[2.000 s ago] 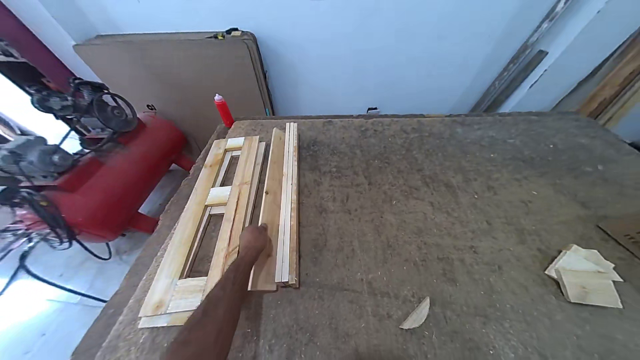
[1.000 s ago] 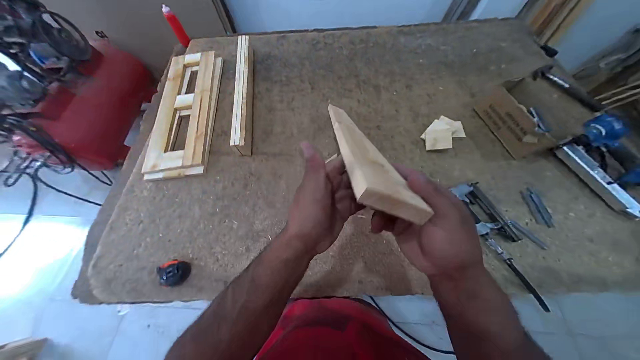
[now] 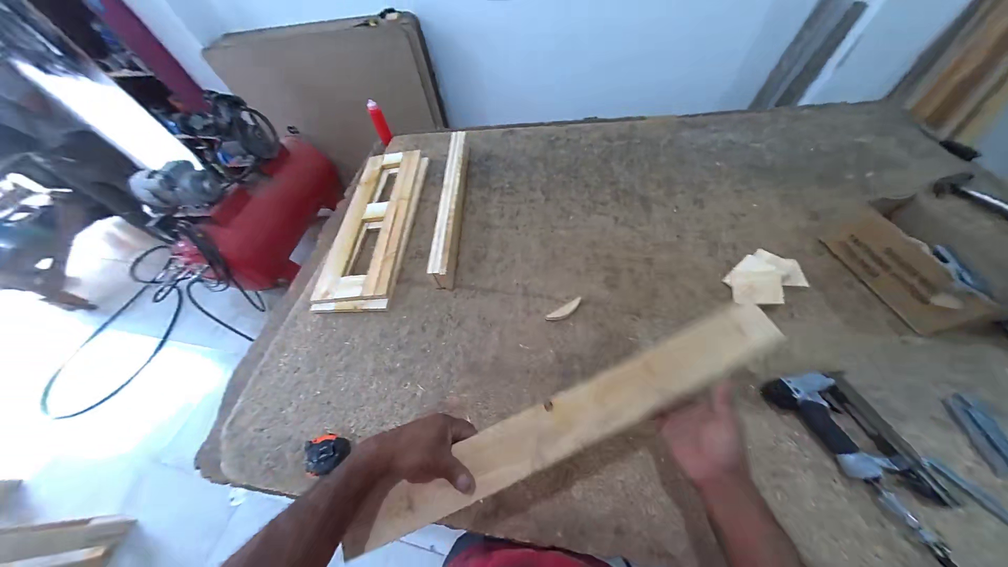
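Note:
My left hand [image 3: 425, 453] grips a long flat wooden board [image 3: 598, 409] near its lower left end, thumb on the upper face. The board slants up to the right above the workbench [image 3: 504, 331]. My right hand [image 3: 705, 433] is beside the board's lower edge towards its far end, fingers spread; whether it touches the board cannot be told. Beyond lie a stacked wooden frame assembly [image 3: 378, 228] and, to its right, a narrow stack of wood strips [image 3: 449, 213]. A small curved wood offcut [image 3: 564, 309] rests behind the board.
A tape measure [image 3: 327, 454] sits by the near left edge. To the right are thin wood squares [image 3: 764, 277], a cardboard box [image 3: 898, 268], a pneumatic nail gun [image 3: 843, 433] and metal strips [image 3: 976, 433]. A red bottle [image 3: 379, 122] stands at the back corner; a red air compressor [image 3: 268, 213] is left.
Two seconds ago one hand touched a board beside the strip stack. A second ago both hands held a board, end towards me; now it slants across the bench and the right hand has spread its fingers.

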